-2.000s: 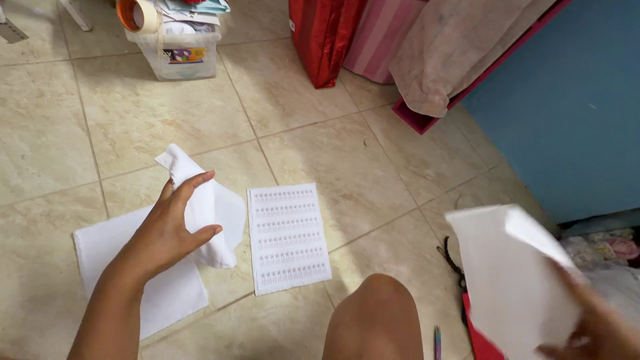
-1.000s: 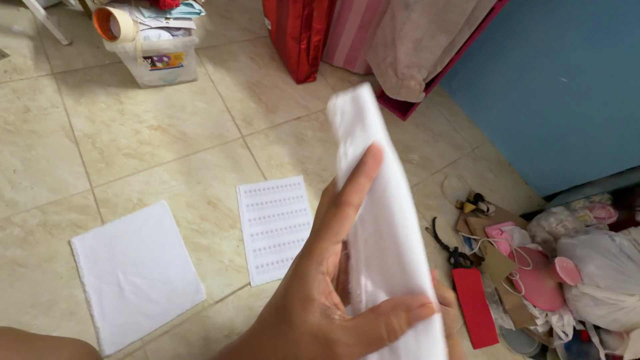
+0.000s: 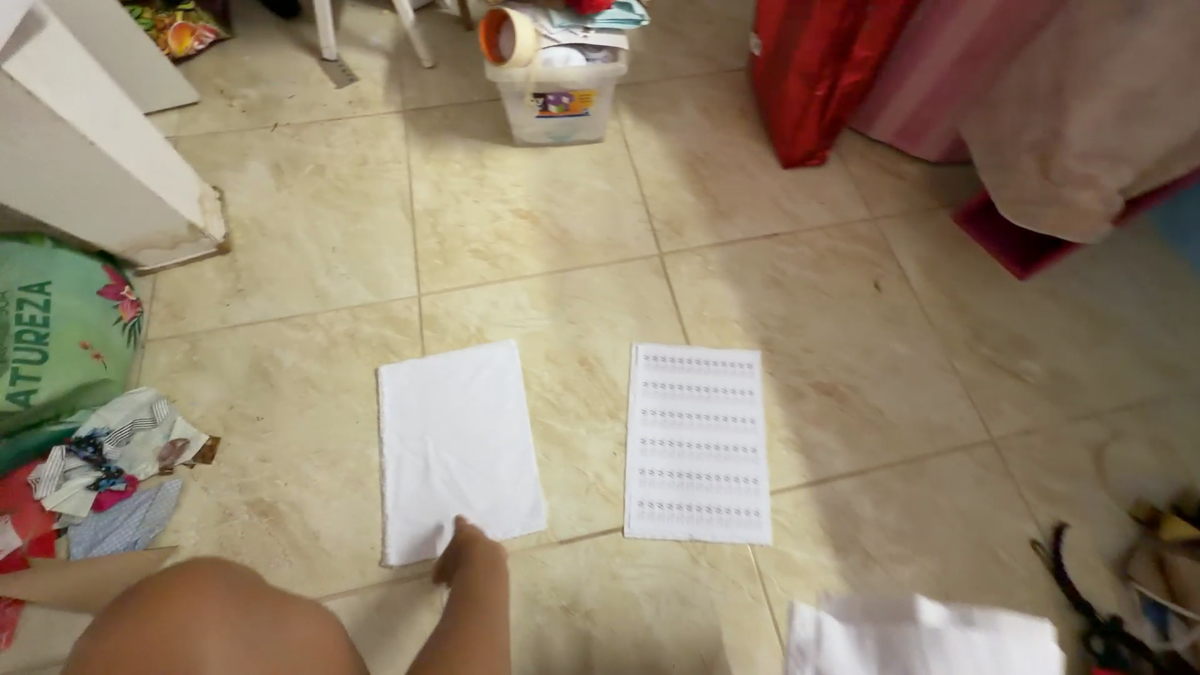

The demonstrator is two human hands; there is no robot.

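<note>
A blank white cloth, seemingly folded, (image 3: 459,441) lies flat on the tiled floor. My left hand (image 3: 469,555) reaches to its near edge, fingertips touching it beside a small crease; whether they pinch it is unclear. To the right, and apart from it, lies a white rectangular sheet or folded cloth (image 3: 698,441) printed with several rows of small marks. Another white folded piece or stack (image 3: 923,637) shows at the bottom right, cut off by the frame. My right hand is out of view.
Fabric scraps (image 3: 122,459) and a green bag (image 3: 61,337) lie at the left, past my knee (image 3: 216,623). A filled clear plastic tub (image 3: 558,103) stands at the back. Farther right are a red shiny bag (image 3: 816,84) and black-handled scissors (image 3: 1092,619).
My left hand, earlier around an upright white folded piece, is now down at the blank cloth on the floor. My right hand has left the view, which has swung left.
</note>
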